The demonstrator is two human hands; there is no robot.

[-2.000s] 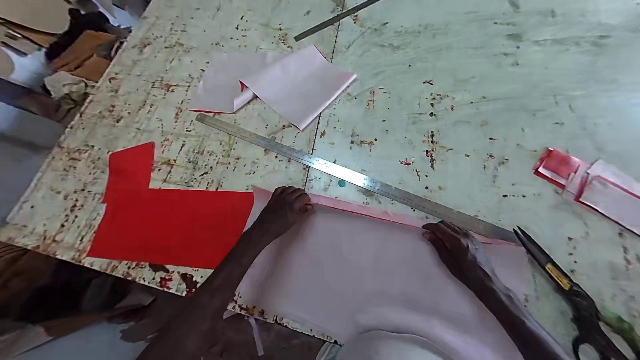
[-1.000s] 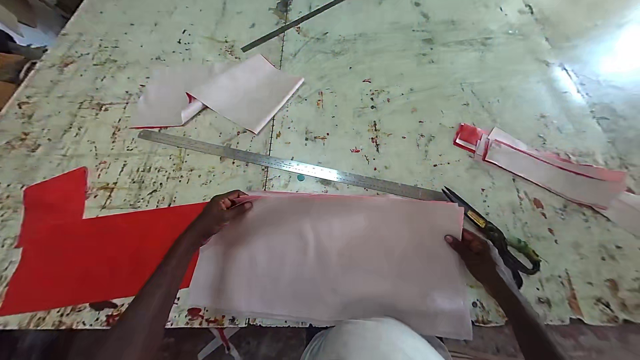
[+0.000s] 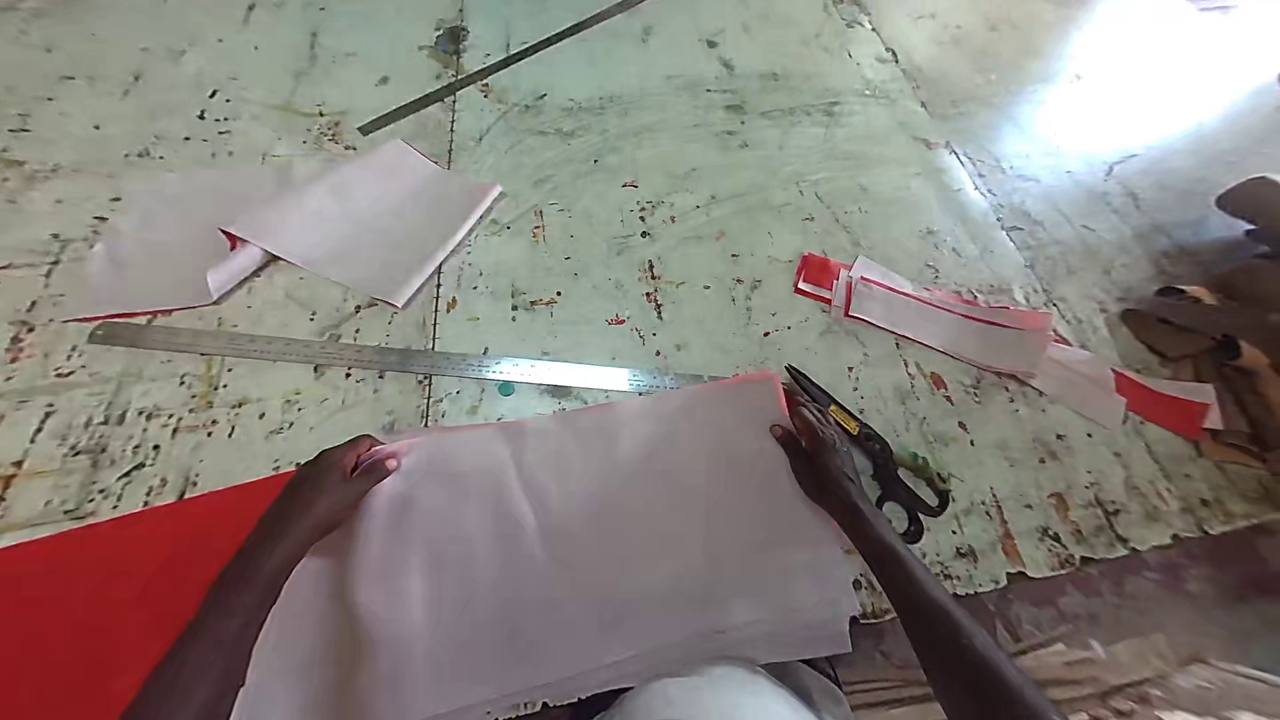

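Observation:
My left hand (image 3: 335, 485) grips the upper left corner of a large sheet with a pale pink back (image 3: 600, 530), thumb on top. My right hand (image 3: 820, 455) holds the sheet's upper right edge between thumb and fingers. The sheet hangs over the table's near edge and covers the right end of a long steel ruler (image 3: 400, 357). Black-handled scissors (image 3: 870, 440) lie just right of my right hand, blades toward the upper left. A red sheet (image 3: 110, 600) lies at the lower left, partly behind my left forearm.
Folded pale sheets with red undersides (image 3: 350, 225) lie at the upper left. Beyond them rests a second metal ruler (image 3: 500, 65). Cut red and pale strips (image 3: 950, 325) are stacked at the right. The stained table (image 3: 640, 250) has its near edge at the lower right, with brown pieces (image 3: 1220, 330) at the far right.
My right hand has moved from on top of the sheet to its right edge. The sheet's upper right corner now covers the ruler's end. The view has shifted to the right.

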